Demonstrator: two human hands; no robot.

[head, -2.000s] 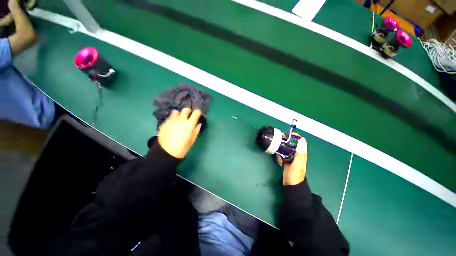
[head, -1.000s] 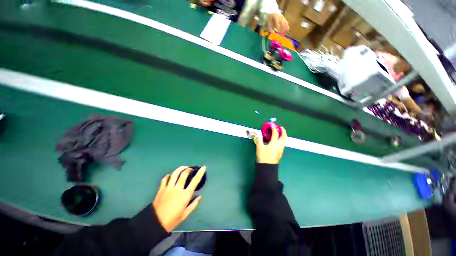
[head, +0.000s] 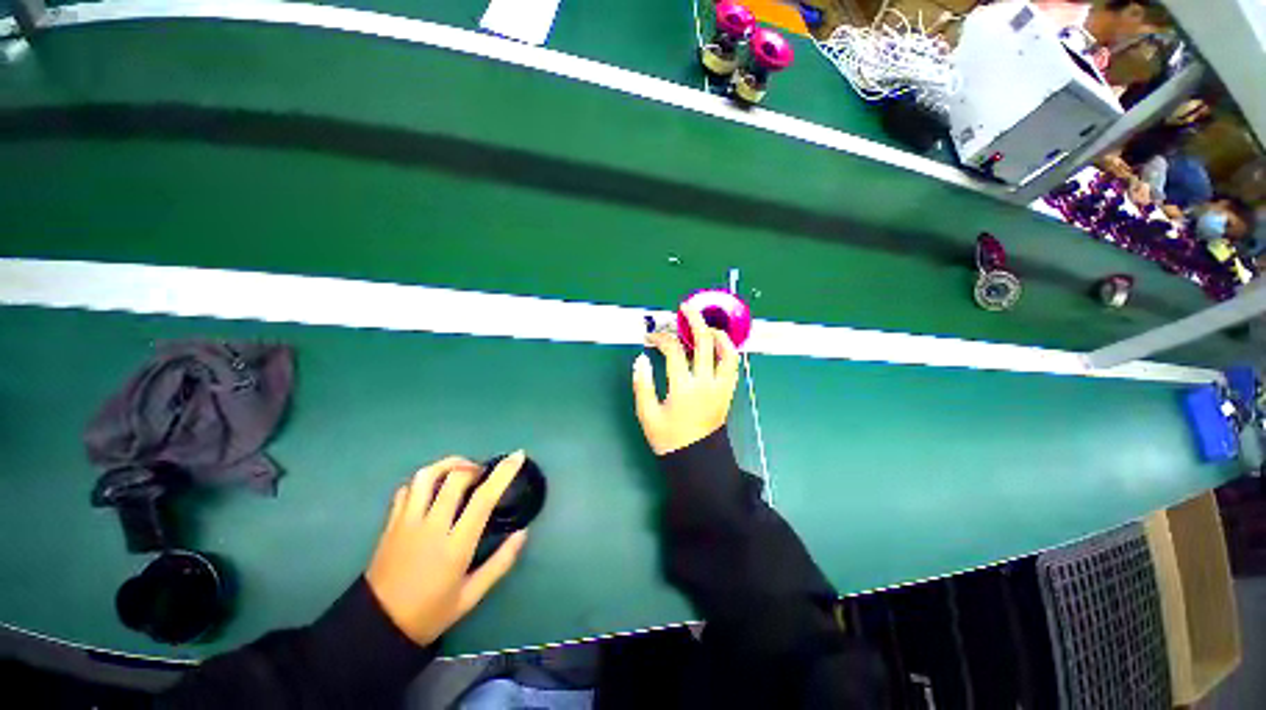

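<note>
My left hand (head: 442,552) lies over a black housing (head: 515,495) on the green bench, fingers on its left side and top. My right hand (head: 690,394) is at the white rail, its fingers on the magenta flared end of an inner assembly (head: 715,321). A pale and dark part of this unit shows to the left of the flare. The rest of it is hidden behind the fingers. A second black housing (head: 175,598) stands at the bench's left front edge. A crumpled dark grey cloth (head: 201,409) lies behind it, with a small black piece (head: 138,508) at its front.
Two magenta-ended units (head: 750,58) stand beyond the far rail. Bundled white wire (head: 889,58) and a grey-white machine (head: 1030,92) are at the upper right. Two ring-ended units (head: 997,289) lie on the belt. A blue object (head: 1211,423) and people are at the right. A black crate (head: 1107,610) is below.
The view has shifted. My right hand stays on the magenta-ended unit, now at the white rail with its round opening showing more. My left hand stays at the black housing.
</note>
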